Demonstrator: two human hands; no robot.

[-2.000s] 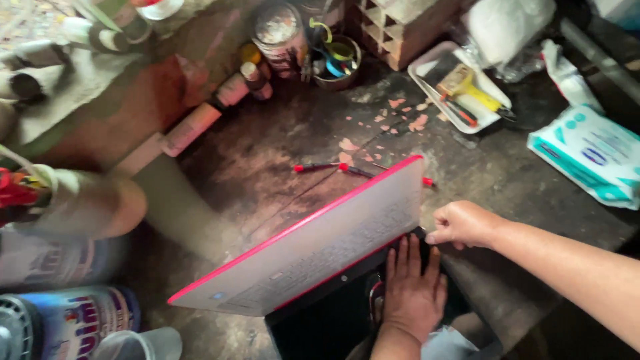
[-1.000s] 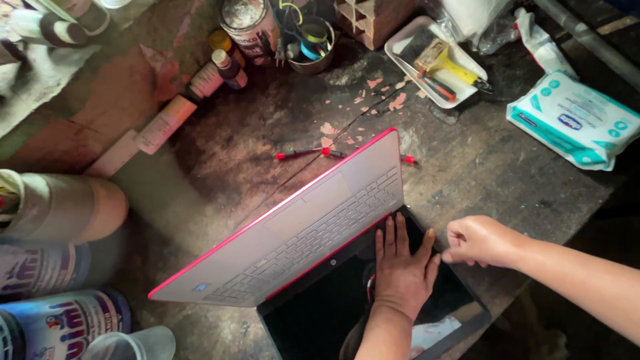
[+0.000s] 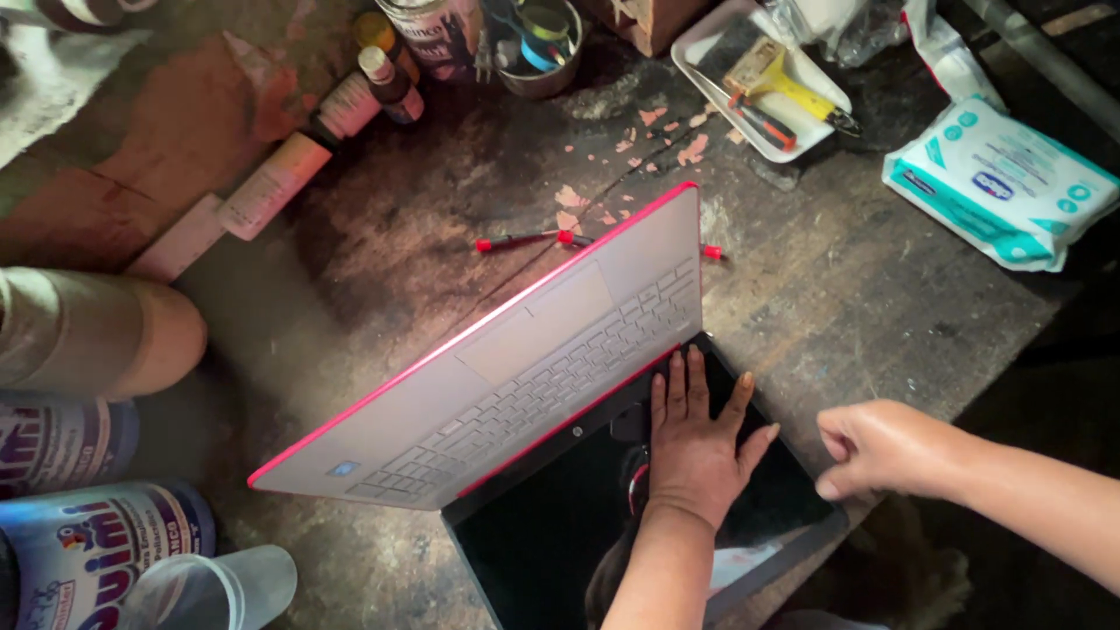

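An open laptop with a red-edged silver keyboard base (image 3: 542,350) rests with its black screen (image 3: 542,534) face up on the table and the base tilted up beyond it. My left hand (image 3: 700,446) lies flat on the screen near the hinge, fingers spread, holding nothing. At the screen's right edge, near its lower right corner, is my right hand (image 3: 892,451). Its fingers are curled and the thumb tip is at the bezel edge; whether something is pinched there is hidden. Red-and-black screwdrivers (image 3: 516,240) lie on the table behind the raised base.
A white tray (image 3: 691,52) holds a yellow-handled brush (image 3: 796,87) and an orange-handled tool (image 3: 766,122). A wipes pack (image 3: 1006,184) lies at right. Paint buckets (image 3: 105,542), a clear plastic cup (image 3: 267,582), small bottles (image 3: 389,83) and a metal bowl (image 3: 542,79) surround the left and back.
My right hand has moved along the screen's right edge, from beside the hinge toward the near corner. The left hand has stayed flat on the screen.
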